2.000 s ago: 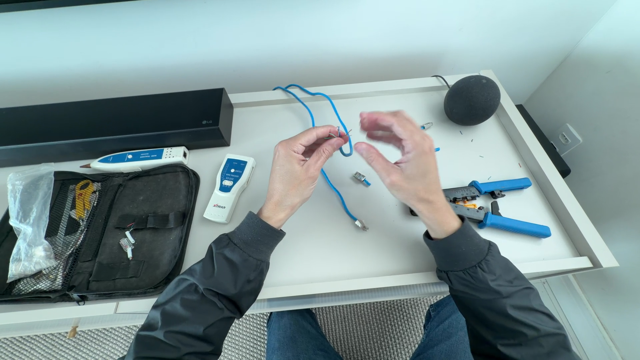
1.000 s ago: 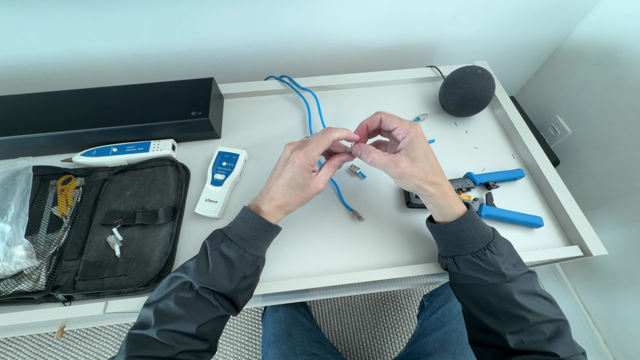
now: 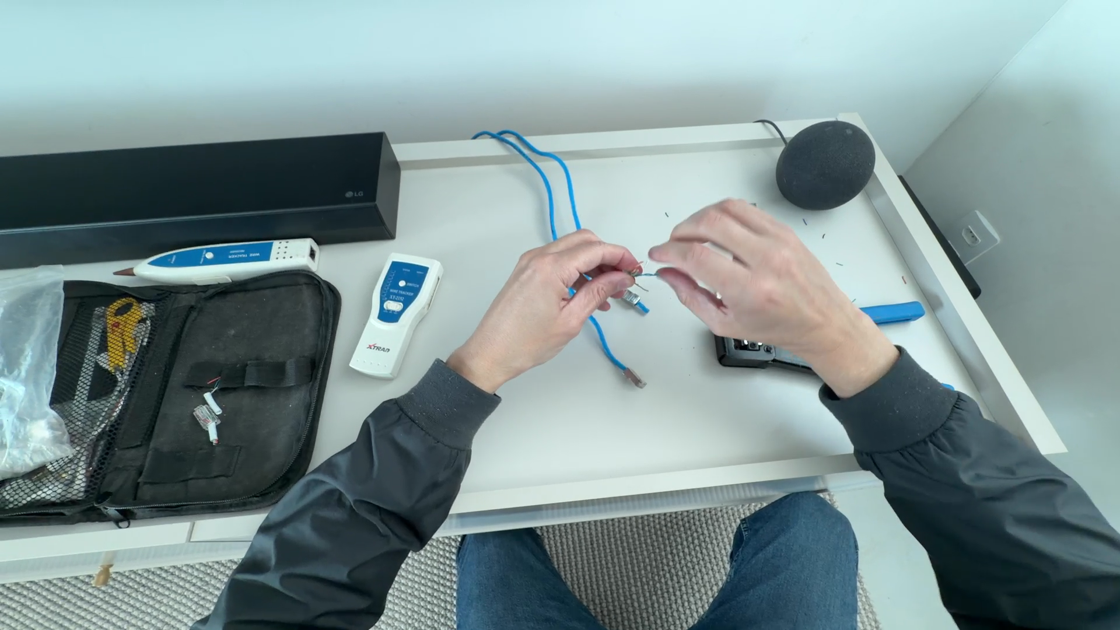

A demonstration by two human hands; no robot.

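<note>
My left hand [image 3: 564, 302] pinches the end of a blue network cable [image 3: 570, 188], whose thin separated wires [image 3: 639, 273] stick out past the fingertips. Close on the right, my right hand [image 3: 744, 280] has its thumb and fingers apart at the tip of one blue wire; whether it touches the wire I cannot tell. Just below the left fingertips lies a metal-shelled connector with a short blue piece [image 3: 636, 302]. Another cable end with a plug [image 3: 633, 378] rests on the white desktop. A crimping tool with blue handles [image 3: 892, 312] lies partly hidden under my right hand and sleeve.
At left are a black soundbar [image 3: 201, 188], a wire tracker probe [image 3: 229, 260], a white cable tester [image 3: 396, 315] and an unzipped black tool case [image 3: 236, 394] with a plastic bag [image 3: 31, 376]. A round dark speaker [image 3: 825, 164] stands back right, near small wire scraps. A raised rim [image 3: 682, 486] edges the desk.
The hands were together at the wires one second ago; now the right hand's fingers have parted and drawn back slightly to the right. The left hand keeps its pinch on the cable.
</note>
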